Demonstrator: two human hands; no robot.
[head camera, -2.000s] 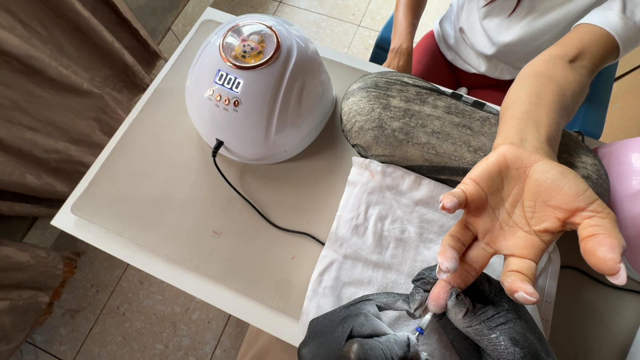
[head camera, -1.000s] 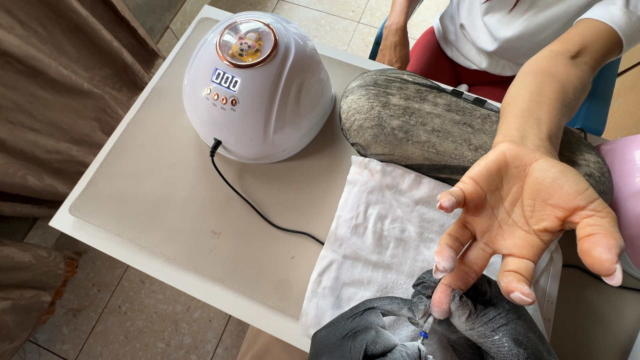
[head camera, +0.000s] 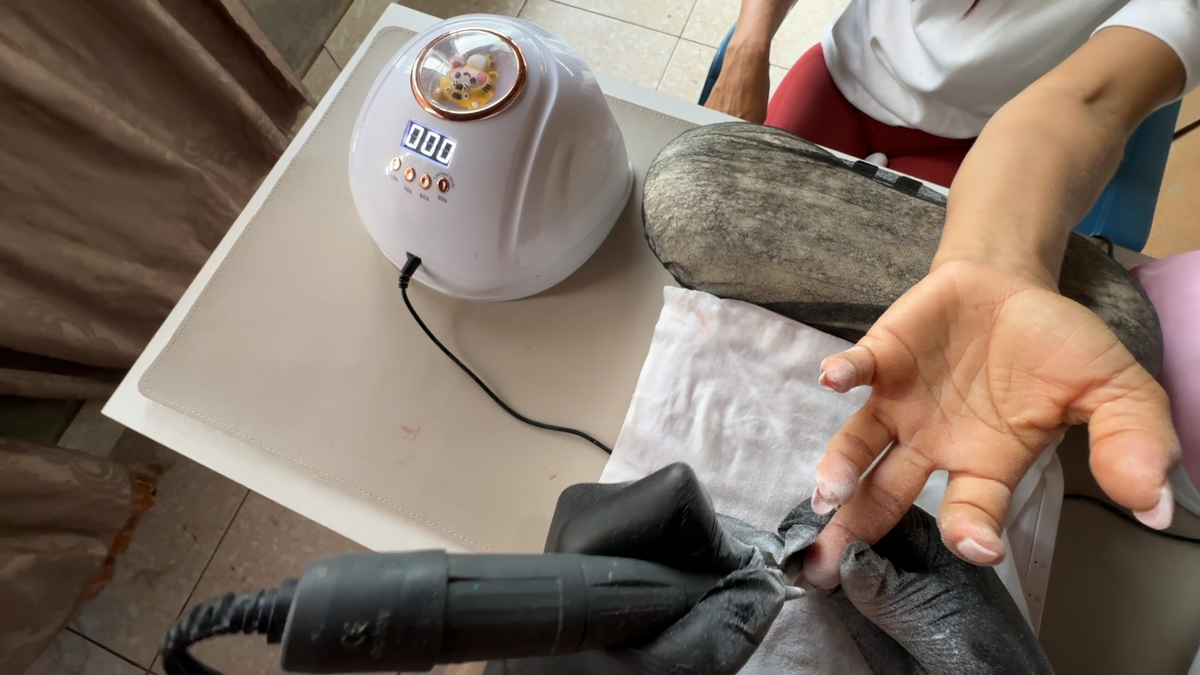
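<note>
My left hand (head camera: 642, 525), in a black glove, is closed around a black electric nail drill handpiece (head camera: 506, 609), whose cord trails off at lower left. The drill's working end is at a person's fingertip, partly hidden by gloved fingers. My right hand (head camera: 923, 586), gloved in black and dusted white, pinches that middle finger between thumb and fingers. The person's hand (head camera: 994, 366) is palm up, fingers spread, with pale dust on the fingertips. Beneath the hands lies a white cloth (head camera: 722, 403).
A white nail lamp (head camera: 506, 187) with a lit display stands on the table mat (head camera: 281, 366), its black cord (head camera: 487, 394) running to the cloth. A dark, dusty arm cushion (head camera: 787, 216) lies under the person's forearm. A pink object (head camera: 1172, 356) is at the right edge.
My left hand has come up and turned; the handpiece's black body now shows across the bottom, where the earlier frames showed a small blue-marked bit. My right hand keeps its hold on the finger.
</note>
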